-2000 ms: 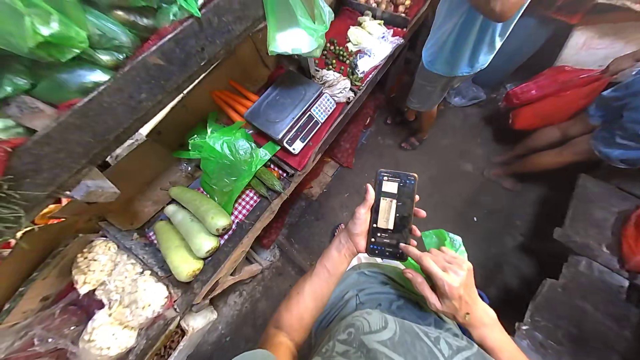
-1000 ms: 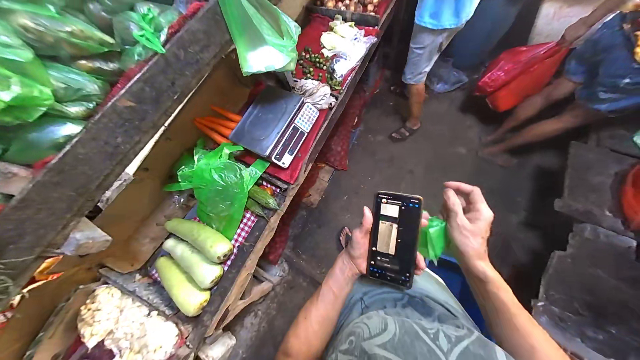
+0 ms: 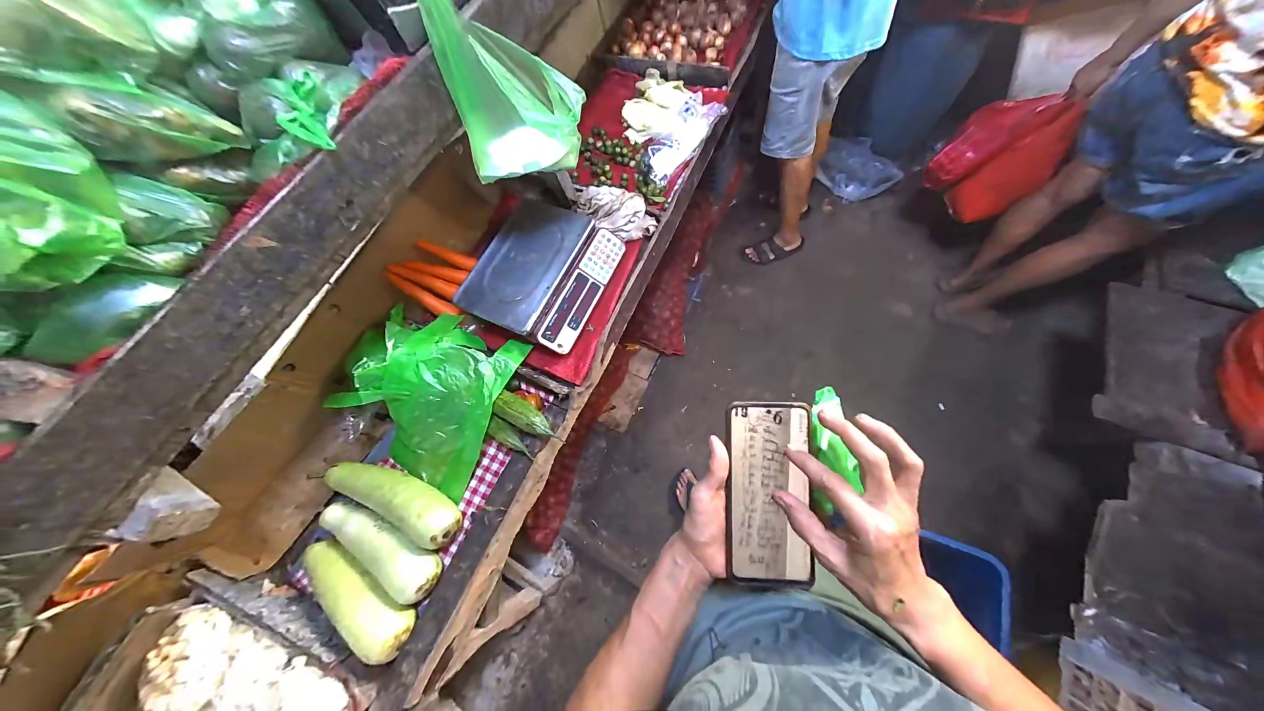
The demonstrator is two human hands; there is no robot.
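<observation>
My left hand (image 3: pixel 704 509) holds a smartphone (image 3: pixel 771 494) upright above my lap, thumb along its left edge. The screen shows a picture of a page with handwriting. My right hand (image 3: pixel 869 504) is at the phone's right side, fingers spread, with two fingertips over or on the screen; whether they touch cannot be told. A green plastic bag (image 3: pixel 835 449) shows partly behind the right hand. On the stall to the left lie several pale green gourds (image 3: pixel 380 553), another green plastic bag (image 3: pixel 434 395), a digital scale (image 3: pixel 543 272) and carrots (image 3: pixel 434 276).
A wooden stall edge (image 3: pixel 553 459) runs along my left, with onions (image 3: pixel 681 35) at its far end. A blue container (image 3: pixel 968 583) stands by my right forearm. Two people are ahead, one with a red bag (image 3: pixel 1017 153). Dark slabs (image 3: pixel 1175 563) lie at right.
The phone screen has gone from a dark view with small pictures to one large picture of a page. My right hand, apart from the phone a second ago, is now over its screen.
</observation>
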